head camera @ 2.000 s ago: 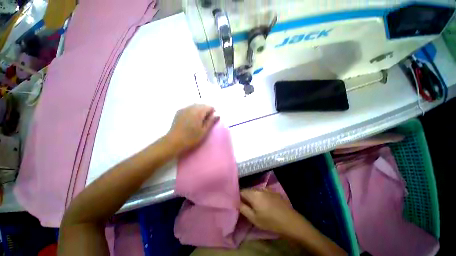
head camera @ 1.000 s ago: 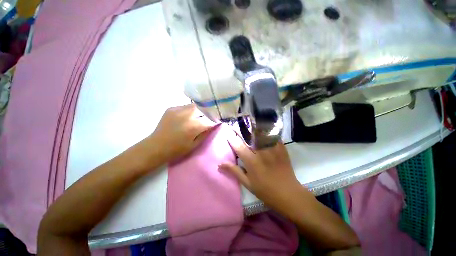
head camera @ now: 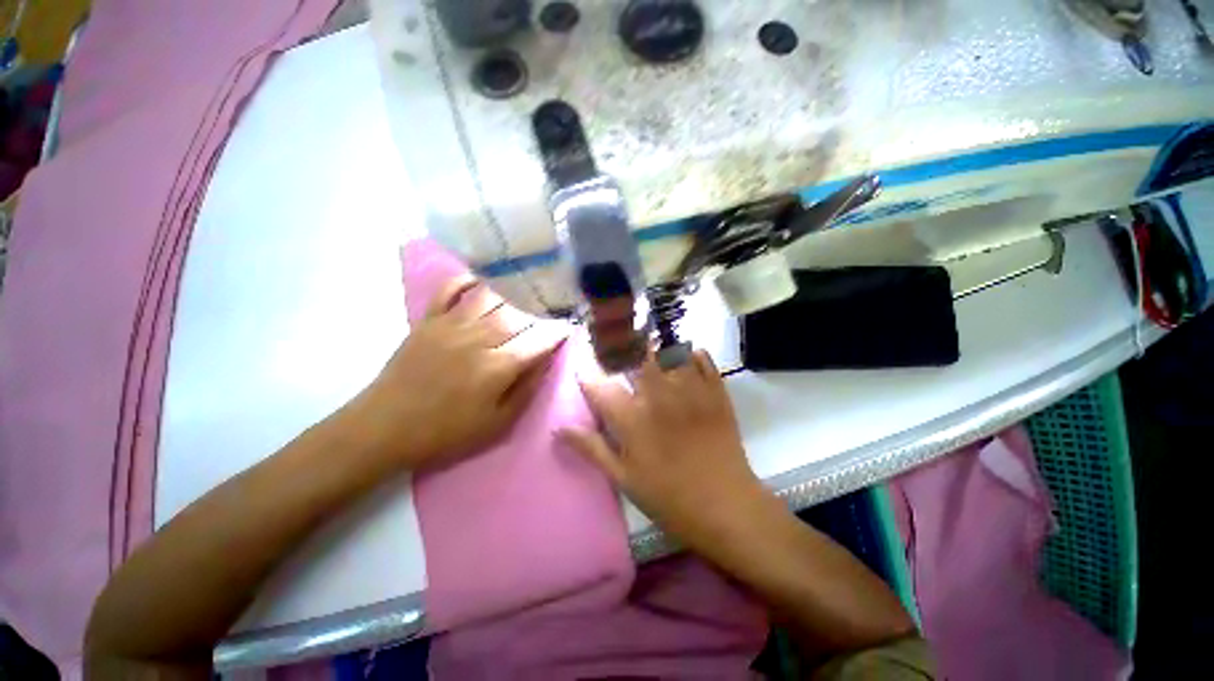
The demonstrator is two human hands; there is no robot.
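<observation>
The pink garment piece [head camera: 513,519] lies on the white machine bed and hangs over its front edge; its tip shows beyond my left hand. My left hand [head camera: 466,366] lies flat on the cloth, left of the presser foot area, fingertips near the needle. My right hand [head camera: 666,432] rests on the cloth's right edge, fingers partly under the sewing machine's shiny thread guard [head camera: 595,246]. The needle and presser foot are mostly hidden by the guard and lamp glare. The sewing machine head [head camera: 719,120] is white with a blue stripe.
Stacked pink panels [head camera: 93,293] lie on the left. A black smartphone [head camera: 852,317] lies on the bed right of the needle area. Snips with red and dark handles [head camera: 1158,273] lie at far right. A green basket [head camera: 1098,506] holding pink cloth stands at lower right.
Since two seconds ago, both hands have come to the needle area with the cloth, and the view has moved closer. In the last second, the cloth's tip has emerged beyond my left hand.
</observation>
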